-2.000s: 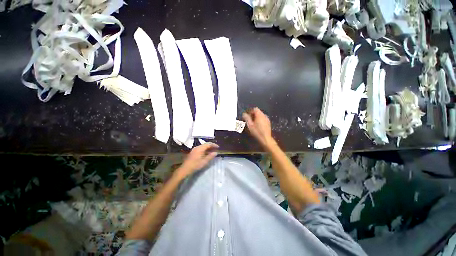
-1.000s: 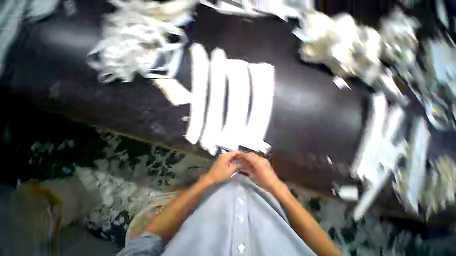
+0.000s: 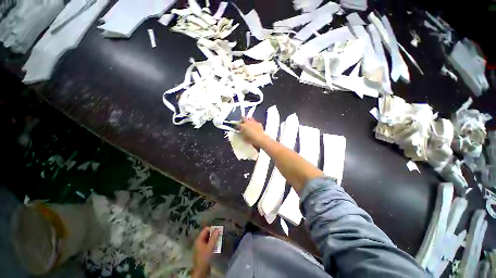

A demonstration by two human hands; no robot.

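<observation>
Four white curved stacks of cut pieces lie side by side on the dark table, the leftmost stack [image 3: 262, 174] nearest the tangled pile of narrow strips [image 3: 204, 98]. My right hand [image 3: 251, 131] reaches across the stacks to the near edge of the strip pile. Its fingers are at the strips; whether they grip one is unclear. A folded cream piece [image 3: 239, 146] lies just below that hand. My left hand [image 3: 204, 247] is low, off the table's front edge, holding a small flat white piece [image 3: 217, 239] upright between its fingers.
Tied white bundles [image 3: 408, 127] are heaped at right, with long stacks [image 3: 438, 222] in front. Loose offcuts [image 3: 332, 54] lie beyond the strip pile, and broad white pieces [image 3: 65, 38] at far left. Scraps [image 3: 130, 233] litter the floor beside a pale round container [image 3: 35, 239].
The view has swung left. My hands were together at the table edge; they have parted, the right going out to the strip pile, the left down and left with a small white piece.
</observation>
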